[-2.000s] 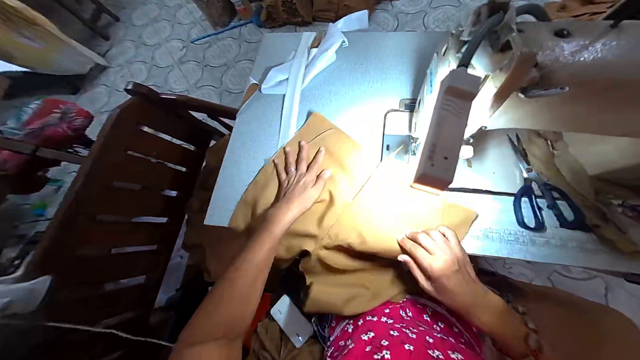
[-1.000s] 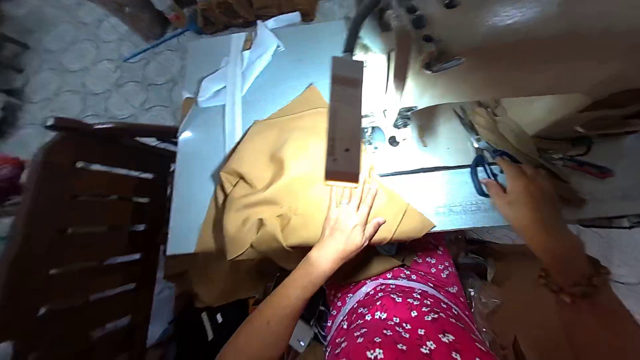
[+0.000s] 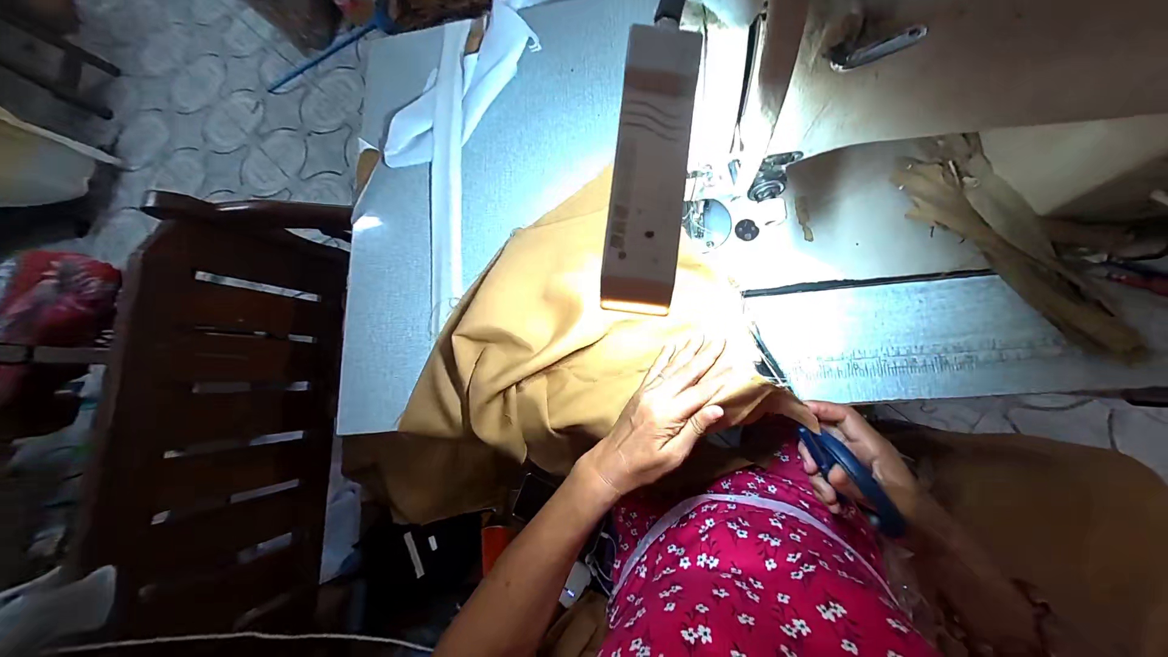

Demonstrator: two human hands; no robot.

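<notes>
Tan fabric (image 3: pixel 547 338) lies bunched on the sewing machine table and hangs over its front edge. My left hand (image 3: pixel 662 420) rests flat on it, fingers spread, below the lamp. My right hand (image 3: pixel 858 456) holds blue-handled scissors (image 3: pixel 853 479) at the table's front edge, by the right corner of the fabric. The blades point up and away along the fabric's right edge, partly hidden by cloth. The sewing machine (image 3: pixel 967 73) stands beyond, its needle area just past the fabric.
A lamp (image 3: pixel 650 173) hangs over the fabric. White strips (image 3: pixel 447 173) lie on the table (image 3: pixel 388 301) at left. Tan scraps (image 3: pixel 1022 246) lie at right under the machine arm. A dark wooden slatted bench (image 3: pixel 228 411) stands left of the table.
My right hand has brought the scissors from the table's right side to the fabric's right corner. My left hand stays flat on the fabric. Two seconds ago the right hand rested on the fabric.
</notes>
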